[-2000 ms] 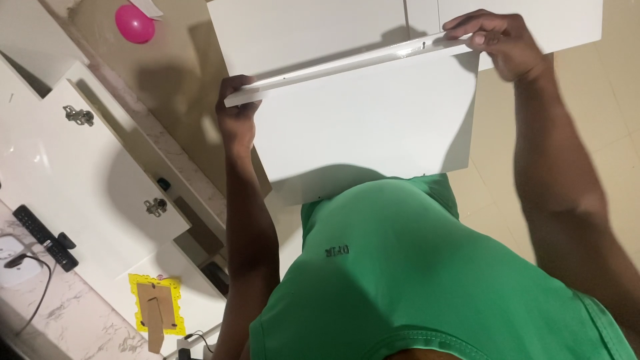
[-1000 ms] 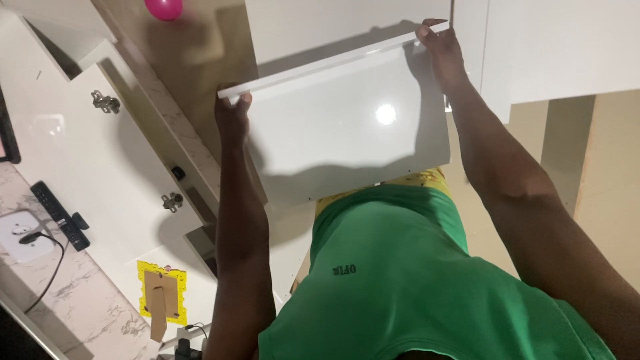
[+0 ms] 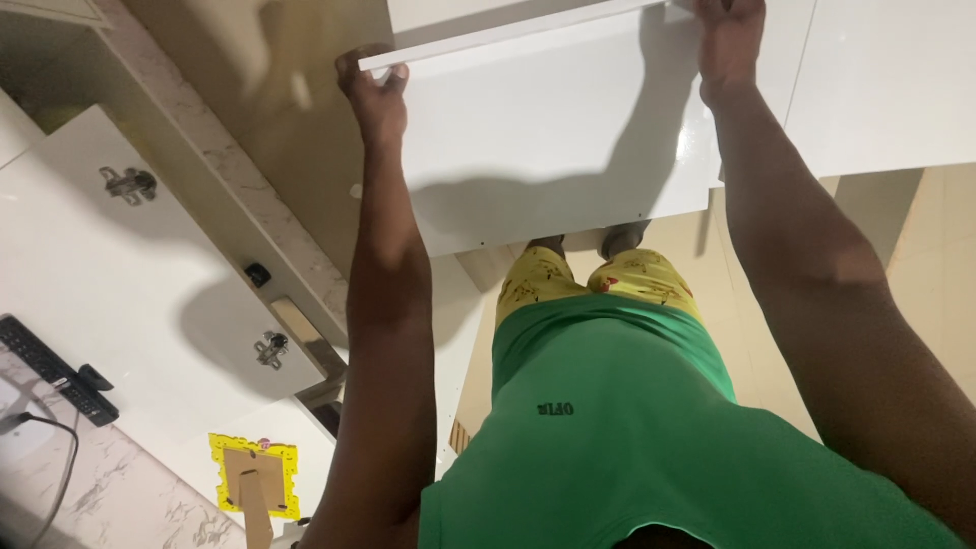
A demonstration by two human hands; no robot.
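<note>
My left hand (image 3: 377, 91) grips the left end of a narrow white board edge (image 3: 511, 34), fingers behind and thumb on the near side. At the top of the view, my right hand (image 3: 728, 46) is at the right end of that edge, its fingers partly cut off by the frame. Below the edge spreads a glossy white panel (image 3: 534, 137) with small dark holes near its lower border. Whether edge and panel are one piece, I cannot tell. Shadows of my arms fall on the panel.
White cabinet doors with metal hinges (image 3: 130, 185) (image 3: 271, 349) stand at left. Nearby are a black remote control (image 3: 57, 370), a yellow-edged picture frame (image 3: 254, 476) seen from behind and a cable (image 3: 69, 473) on marble-patterned stone. More white panels (image 3: 884, 84) lie at upper right, above the tiled floor.
Both hands stay at the white board's ends and now appear higher in the view. The view has shifted; more of the yellow shorts and the feet show below the panel. The pink balloon is out of view.
</note>
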